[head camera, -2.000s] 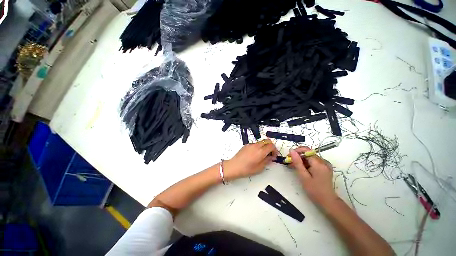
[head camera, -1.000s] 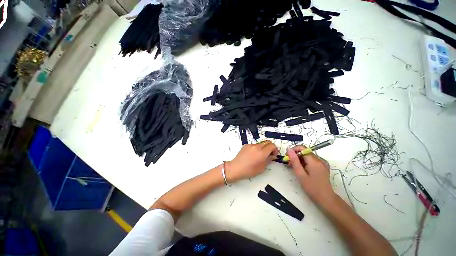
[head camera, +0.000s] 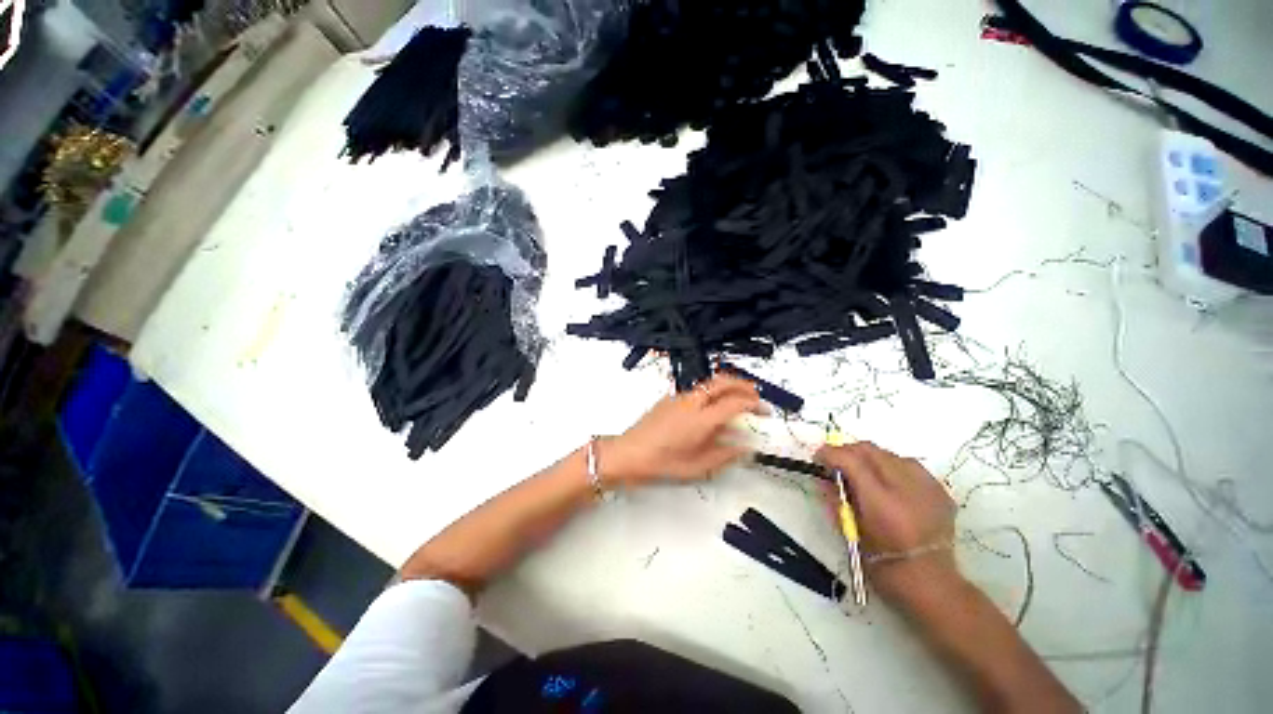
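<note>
My left hand (head camera: 695, 430) is slightly blurred, fingers apart, at the near edge of the pile of black tabs (head camera: 782, 223). Its fingertips are at a slanted tab (head camera: 761, 388); I see no firm grip. My right hand (head camera: 901, 505) holds a slim yellow tool (head camera: 846, 513), its silver end towards me. A short black strap tab (head camera: 790, 463) reaches from my right fingertips towards my left thumb; whether the thumb touches it is unclear. Two or so tabs (head camera: 782, 552) lie in a narrow V below my hands.
Tabs in a clear plastic bag (head camera: 489, 230) lie left of the pile, with more bagged tabs behind. Thread waste (head camera: 1033, 419), snips (head camera: 1156, 533), a white power strip (head camera: 1189, 195), black webbing (head camera: 1103, 63) and a blue ring (head camera: 1159, 31) are at right. Blue bins (head camera: 168, 474) stand below the table's left edge.
My left hand has opened and shifted from the worked tab towards the pile edge. The yellow tool has swung from pointing up and right to lying downwards in my right hand. The slanted tab has turned.
</note>
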